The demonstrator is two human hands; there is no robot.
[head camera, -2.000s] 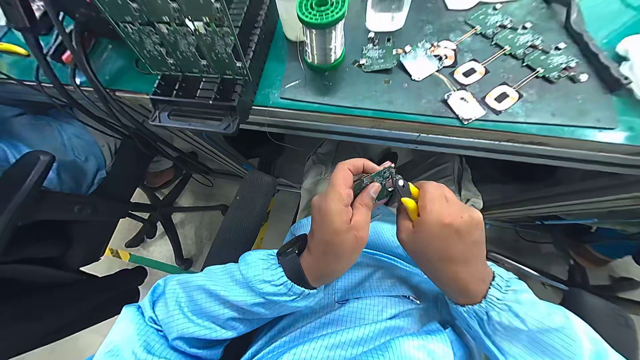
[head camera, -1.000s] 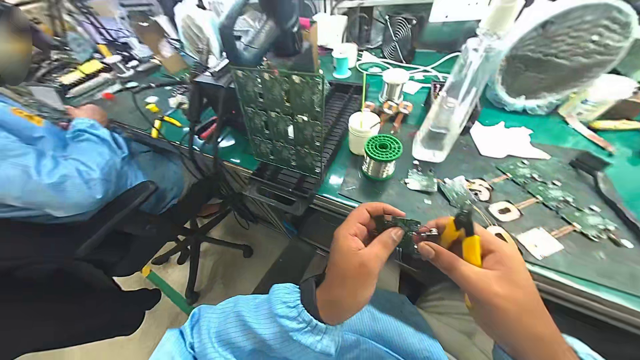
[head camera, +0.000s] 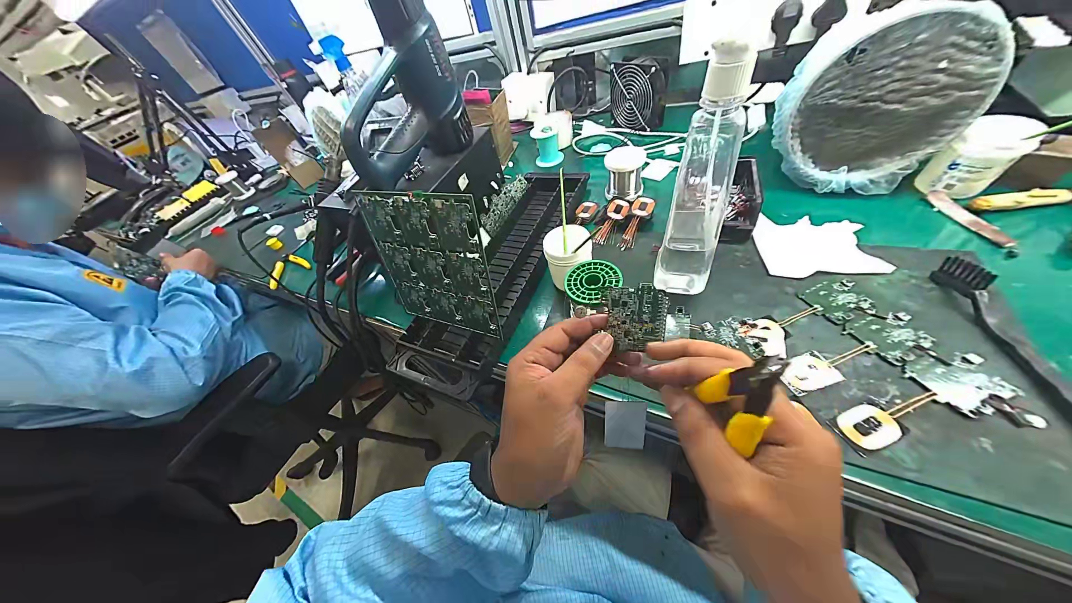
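Note:
A small green circuit board [head camera: 636, 318] is held up before the bench edge. My left hand [head camera: 548, 410] pinches its left side between thumb and fingers. My right hand [head camera: 754, 469] has yellow-handled cutters [head camera: 741, 402] tucked in its grip, jaws pointing away to the upper right, while its fingertips are at the board's lower edge. Right behind the board stands a green-flanged solder wire spool [head camera: 593, 283]. On the dark mat to the right lie several circuit boards [head camera: 913, 335] wired to round coils [head camera: 871, 425].
A panel of circuit boards [head camera: 431, 260] stands upright in a black rack [head camera: 528, 251]. Behind are a white cup [head camera: 566, 255], a clear plastic bottle [head camera: 699, 201], copper coils [head camera: 618, 209] and a covered round mirror-like disc [head camera: 900, 96]. A black brush [head camera: 971, 280] lies right. A co-worker [head camera: 126, 335] sits left.
The view has swung up and left. The cutters were at the board two seconds ago; now they rest back in my right hand, away from it. The board is raised, its face toward the view.

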